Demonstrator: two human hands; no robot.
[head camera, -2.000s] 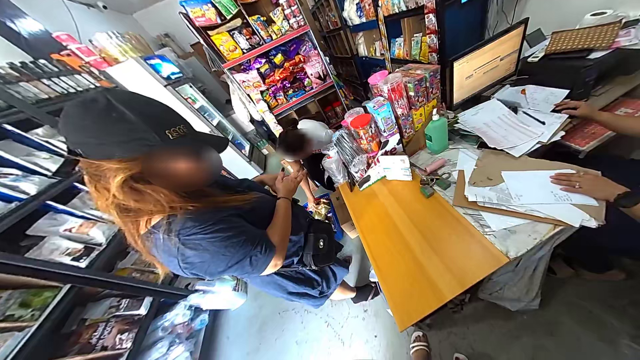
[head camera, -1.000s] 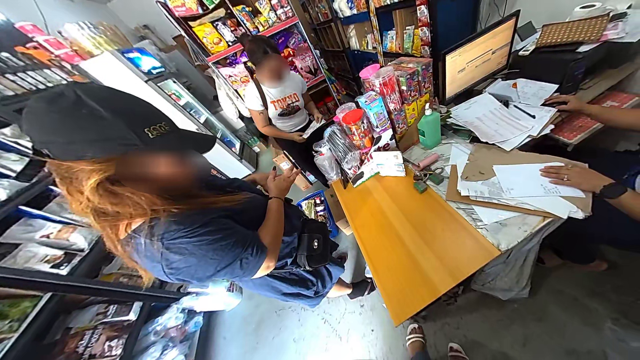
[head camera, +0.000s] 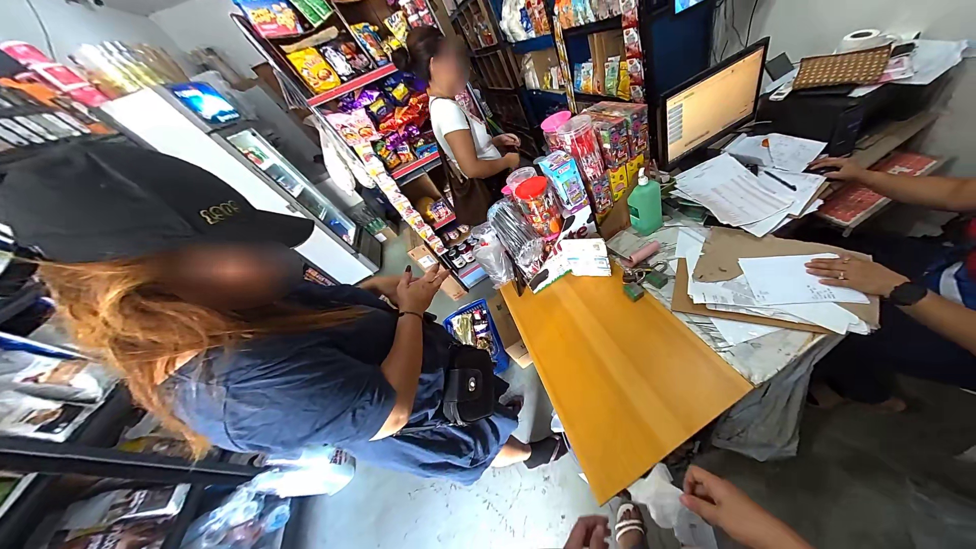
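Note:
At the bottom edge, my right hand (head camera: 720, 499) reaches in from the lower right, its thumb and fingers pinching the edge of a crumpled thin white sheet (head camera: 659, 496), paper or plastic. My left hand (head camera: 587, 532) shows only as curled fingers cut off by the frame, just left of a sandalled foot (head camera: 630, 524); its grip is hidden. Both hands are below the near corner of a yellow wooden tabletop (head camera: 625, 374). On the far end of that top stand plastic candy jars (head camera: 537, 206), a white card (head camera: 585, 258) and small green objects (head camera: 644, 284).
A person in a black cap (head camera: 145, 198) stands close at left. Another, in a white top (head camera: 461, 130), stands by snack shelves (head camera: 354, 95). A seated co-worker's hand (head camera: 858, 274) rests on papers, near a monitor (head camera: 713, 99). A blue basket (head camera: 496, 335) sits on the floor.
My hands and the white sheet have come into view at the bottom. The person in the white top, bent low two seconds ago, stands upright and has turned sideways. The capped person's hands have come together.

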